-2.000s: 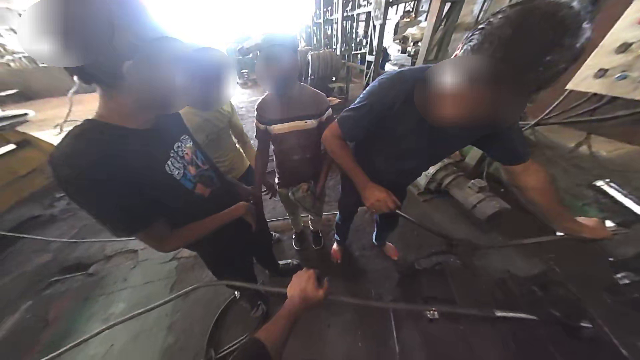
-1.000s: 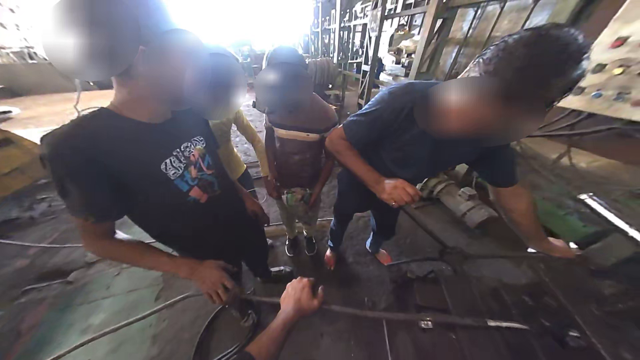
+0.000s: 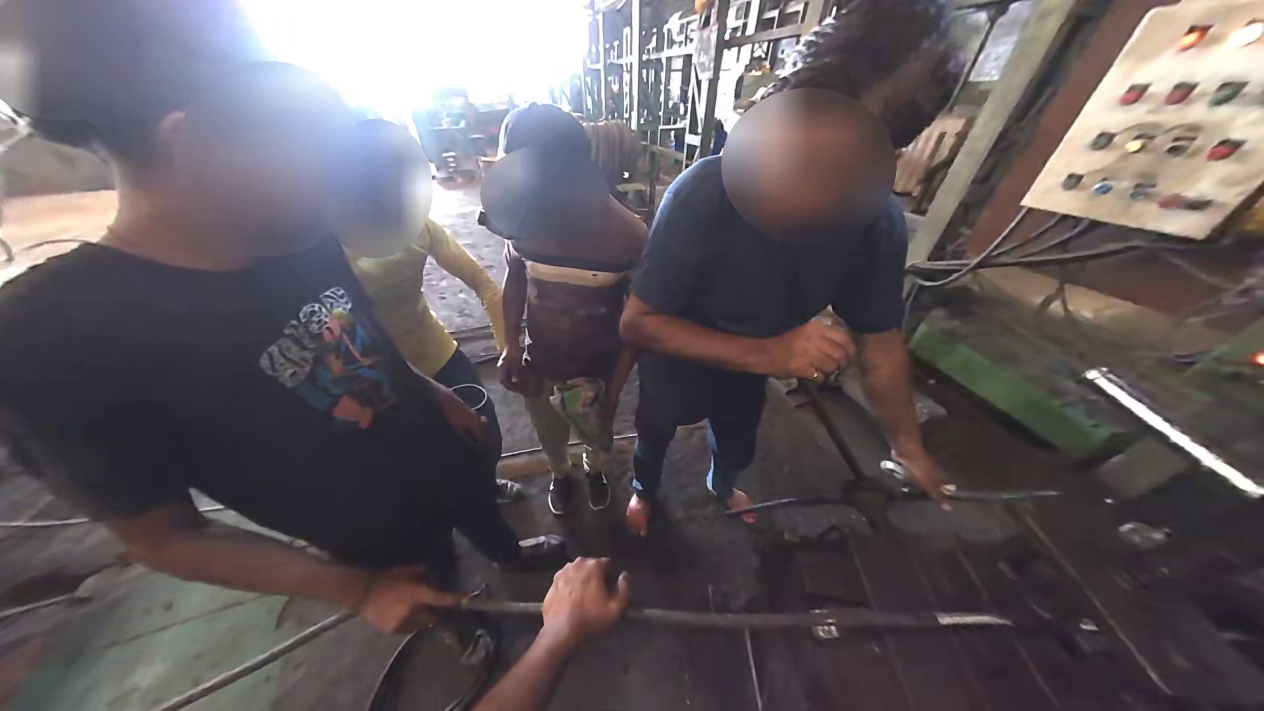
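My left hand [image 3: 585, 597] is closed around a long dark cable or hose [image 3: 711, 618], which runs across the lower view and ends at a lighter tip [image 3: 973, 620]. A small metal fitting [image 3: 825, 624] sits on it to the right of my hand. Left of my hand, the hand of a co-worker in a black T-shirt [image 3: 405, 599] touches the same line. My right hand is not in view.
A second co-worker [image 3: 770, 267] bends at the right, one hand near a shorter rod or cable [image 3: 1002, 494]. Two more people stand behind. A control panel [image 3: 1155, 118], a green metal beam [image 3: 1017, 385], a bright tube [image 3: 1175, 433] and a coiled cable [image 3: 395, 676] surround the floor area.
The co-worker in the black T-shirt has brought a hand onto the line beside mine. The bending co-worker has raised one hand toward the chest. The view has shifted closer to the people.
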